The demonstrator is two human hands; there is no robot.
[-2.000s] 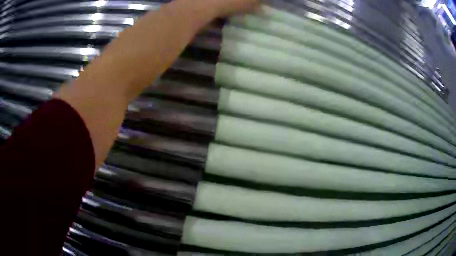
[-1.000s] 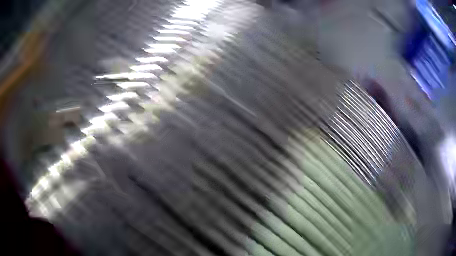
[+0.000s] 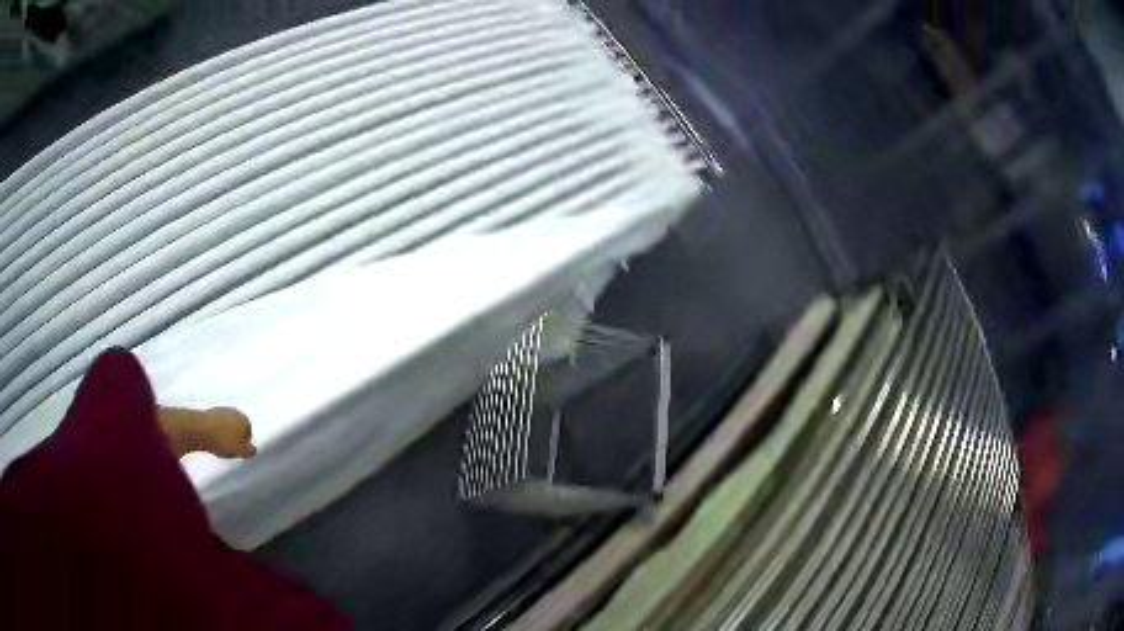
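Observation:
My left hand shows only in part beyond a dark red sleeve at the lower left. It is small and blurred, in front of the white fabric; whether it touches or holds the cloth cannot be told. The white fabric lies in ridges over a large bed, with a smooth strip and a hanging side towards me. A silver wire frame stands out in the gap between two beds; what supports it is unclear. My right hand is not in view.
A second ribbed metal bed is at the right, with pale green fabric along its near side. Dark floor runs between the beds. Bare metal ridges edge the white bed's far end. A blurred red patch is at the far right.
The view has swung from the green cloth and bare tubes to the white-covered bed. The green cloth now shows at the right. The wire frame and part of my left hand have come into view.

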